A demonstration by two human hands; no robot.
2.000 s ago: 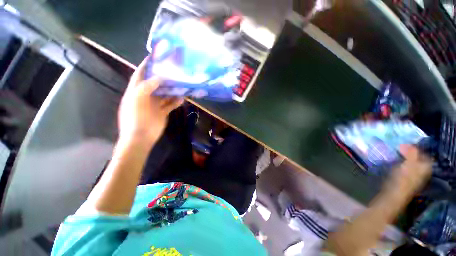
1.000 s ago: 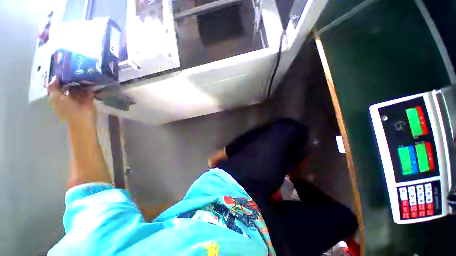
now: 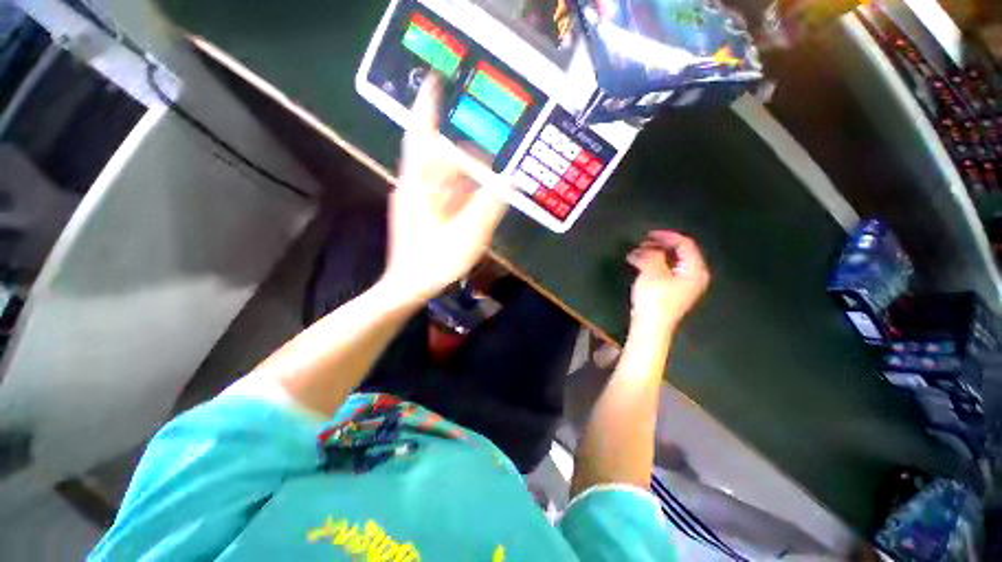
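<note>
The digital bench scale (image 3: 494,104) stands on the dark green bench at the top middle, its displays lit green, red and blue. A dark blue product box (image 3: 665,55) with shiny wrap or glare rests at the scale's pan side, which it mostly hides. My left hand (image 3: 440,209) is over the scale's near edge, empty, with the index finger extended towards the display panel; I cannot tell if it touches. My right hand (image 3: 668,272) is empty above the bench, right of the scale, with its fingers loosely curled and apart.
Several blue boxes (image 3: 870,269) stand at the right of the bench (image 3: 747,285), and another box (image 3: 934,521) lies at the lower right. Stocked shelves (image 3: 956,110) curve along the far right. A white machine side (image 3: 143,253) is at the left.
The view has turned from the white machine back to the bench. The box my left hand held at the machine is gone from it. My right hand has come into view.
</note>
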